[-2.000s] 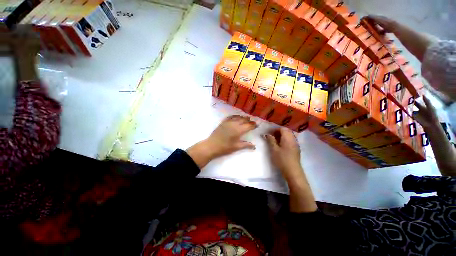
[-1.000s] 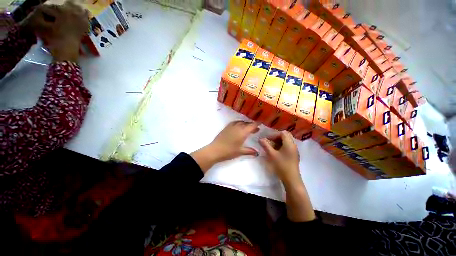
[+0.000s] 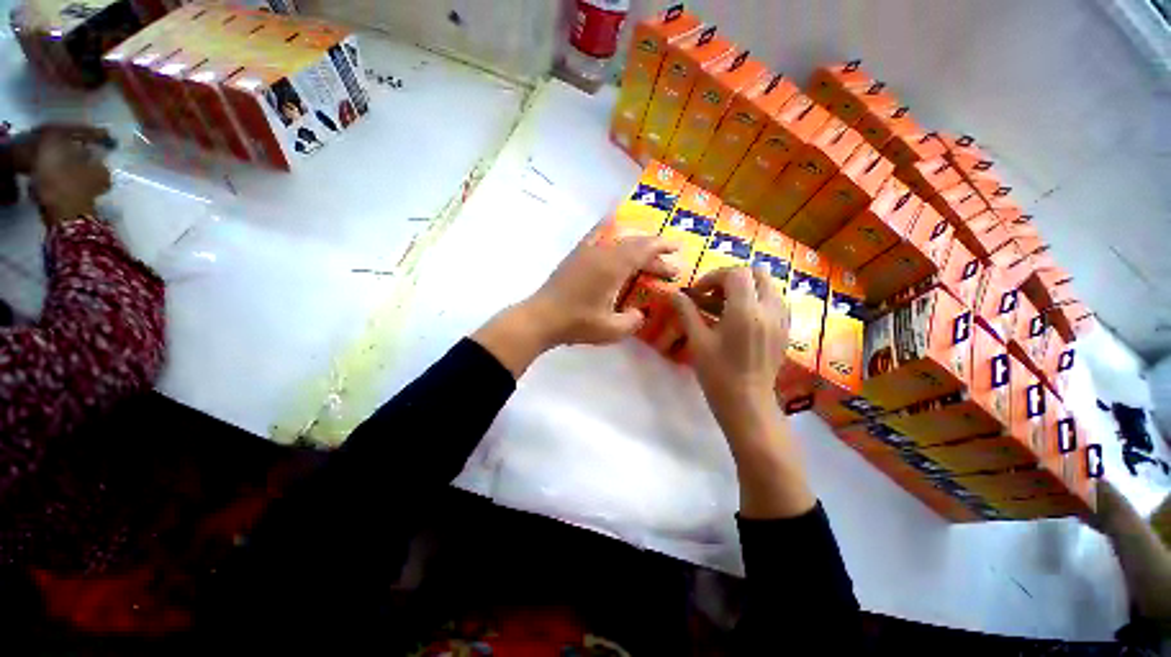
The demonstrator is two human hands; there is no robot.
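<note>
A row of slim orange and yellow retail boxes [image 3: 732, 252] lies side by side before me, with dark blue print bands on top. My left hand [image 3: 601, 290] is at the left end of the row, fingers over the top edge and thumb at the near orange end faces. My right hand [image 3: 742, 336] is beside it at the near ends, thumb and index finger close together. No sticker can be made out between the fingertips. The hands hide parts of the left and middle boxes. A shiny whitish sheet stack [image 3: 597, 424] lies on the table below my hands.
Long rows of upright orange boxes [image 3: 771, 141] stand behind and to the right [image 3: 982, 424]. Another group of boxes [image 3: 244, 84] is at upper left, near another person's hand [image 3: 67, 170]. Yellowish tape [image 3: 424, 263] crosses the table. A red-labelled bottle [image 3: 595, 28] stands by the wall.
Both my hands have moved up from the table by the sheets onto the near ends of the box row. The view has shifted, and the neighbour's hand at left has drawn away from the boxes.
</note>
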